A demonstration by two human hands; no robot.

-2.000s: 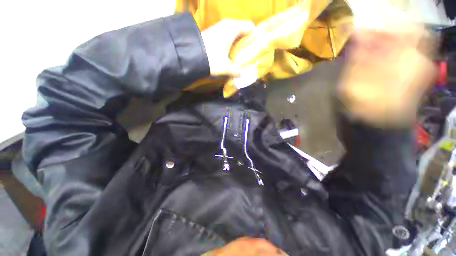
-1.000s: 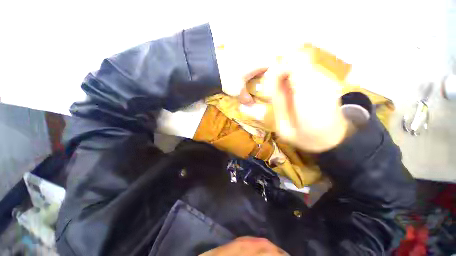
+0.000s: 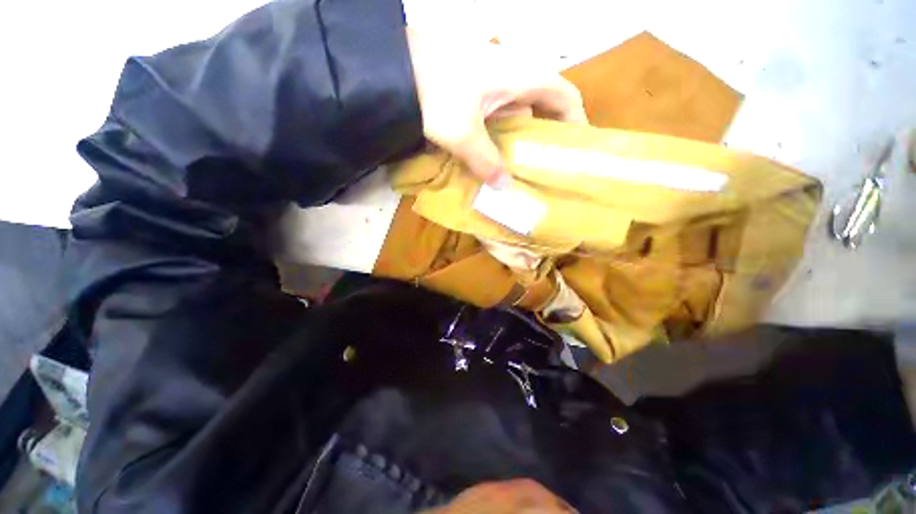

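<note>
A mustard-yellow garment [image 3: 663,216] lies bunched at the table's near edge. My left hand [image 3: 502,110] grips its left end, thumb on top beside a small white label [image 3: 509,207]. A long white strip [image 3: 618,166] runs along the cloth to the right of my fingers. No needle or thread can be made out. My right hand is out of the picture; only its black sleeve shows, stretched to the right edge.
The white table [image 3: 804,90] carries silvery scissors [image 3: 859,213] to the right of the garment. An orange-brown cloth piece [image 3: 658,85] lies behind it. Zip pulls [image 3: 522,383] dangle from my black jacket. Pale clutter shows low at the left.
My right hand has moved away from over the garment and out at the right. The label and strip now show. My left hand still grips the cloth. The view has shifted over the table since the earliest frame.
</note>
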